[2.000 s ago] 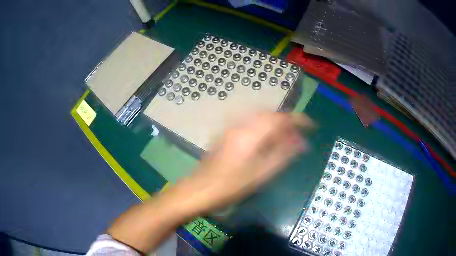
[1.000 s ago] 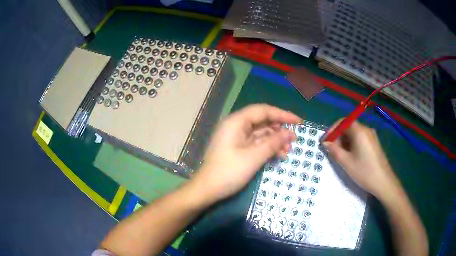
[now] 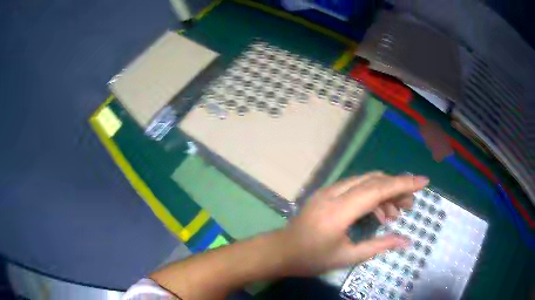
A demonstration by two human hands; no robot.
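Note:
My left hand [image 3: 334,222] reaches from the bottom edge over the left side of the clear blister tray [image 3: 463,237]. Its thumb and fingers are apart, and no disc shows between them, though the frame is blurred. Small round discs [image 3: 433,224] fill the tray's left part, some hidden by the hand. To the left, the thick tray stack [image 3: 258,146] has rows of dark-centred discs [image 3: 273,82] on the far part of its tan surface and bare board on the near part. My right hand is not in view.
A smaller tan board stack [image 3: 161,73] lies far left. Brownish-clear blister sheets [image 3: 410,53] and large dotted trays [image 3: 498,99] stand at the upper right. A red card [image 3: 381,84] and a brown-red square [image 3: 437,140] lie near the blue tape.
The view has swung left, so the trays sit further right in the picture. My right hand and the red probe with its wire have left the view. My left hand is still over the blister tray's left side.

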